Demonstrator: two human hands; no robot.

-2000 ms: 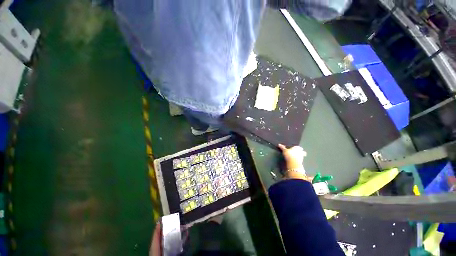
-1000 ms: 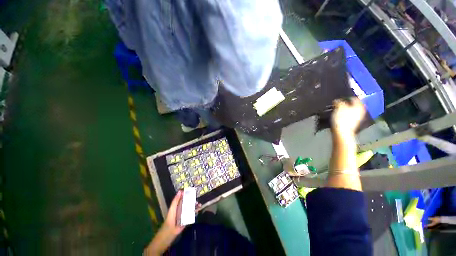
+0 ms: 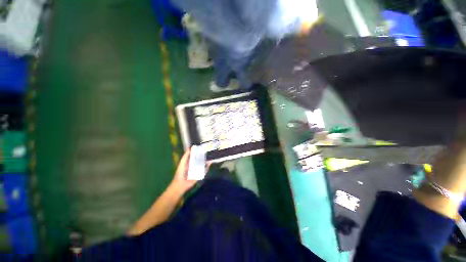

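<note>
My left hand [image 3: 181, 174] holds a silver-white boxed module [image 3: 196, 162] upright, beside the near edge of a pale-rimmed tray [image 3: 181, 125] with rows of whitish-yellow units. My right hand [image 3: 453, 171] is at the right edge, blurred and partly cut off, at the lower corner of a raised, curved black mat [image 3: 393, 92]. Its fingers are hard to make out, but the mat hangs from it. Another dark mat [image 3: 301, 77] with white specks lies on the bench behind.
A person in blue clothing [image 3: 230, 25] stands beyond the tray. Small modules [image 3: 309, 156], a yellow-green wrapped piece [image 3: 343, 164] and a grey bar [image 3: 375, 153] are on or over the green bench. A blue bin [image 3: 402, 28] is at the back. Yellow-striped floor is on the left.
My right hand has moved right and nearer with the black mat, now lifted and swung over the bench's right side. My left hand still holds the module. The view has shifted.
</note>
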